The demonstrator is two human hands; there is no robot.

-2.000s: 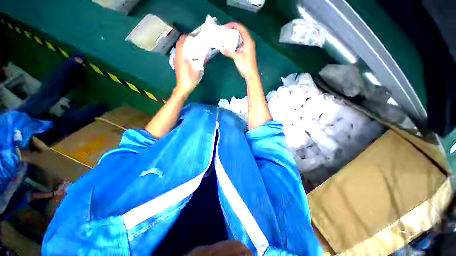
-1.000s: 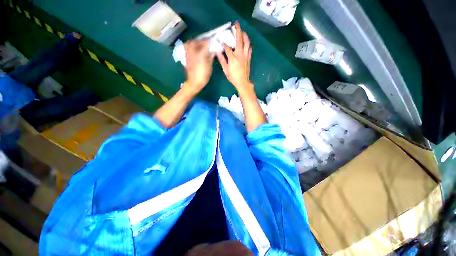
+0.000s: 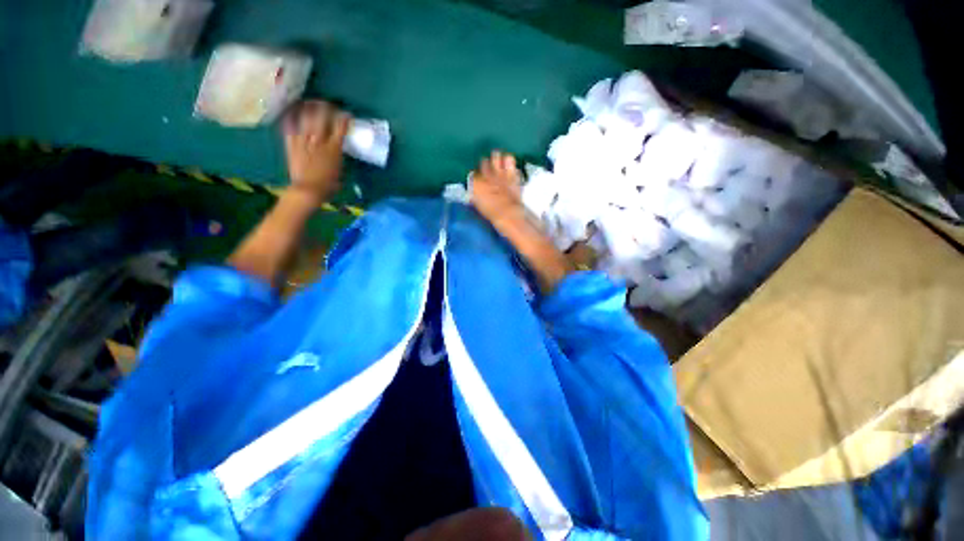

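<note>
An open white carton (image 3: 254, 85) sits on the green surface (image 3: 444, 85) at the upper left. My left hand (image 3: 315, 143) is blurred at the carton's lower right corner; whether it grips the carton is unclear. A small white wrapped item (image 3: 367, 141) lies just right of that hand. My right hand (image 3: 497, 185) is low in front of my jacket, at the left edge of the heap of white wrapped items (image 3: 666, 180). Its fingers are slightly apart and nothing shows in it. A small white piece (image 3: 457, 192) lies beside it.
Another white carton (image 3: 146, 26) stands at the top left. More white cartons (image 3: 682, 23) are at the upper right by a curved metal rail (image 3: 846, 53). A large brown box (image 3: 835, 338) is at the right. A yellow-and-black striped edge (image 3: 211, 180) runs at the left.
My hands have parted. The white carton they worked on has left them. My left hand moved left, my right hand down beside the heap. The view has shifted.
</note>
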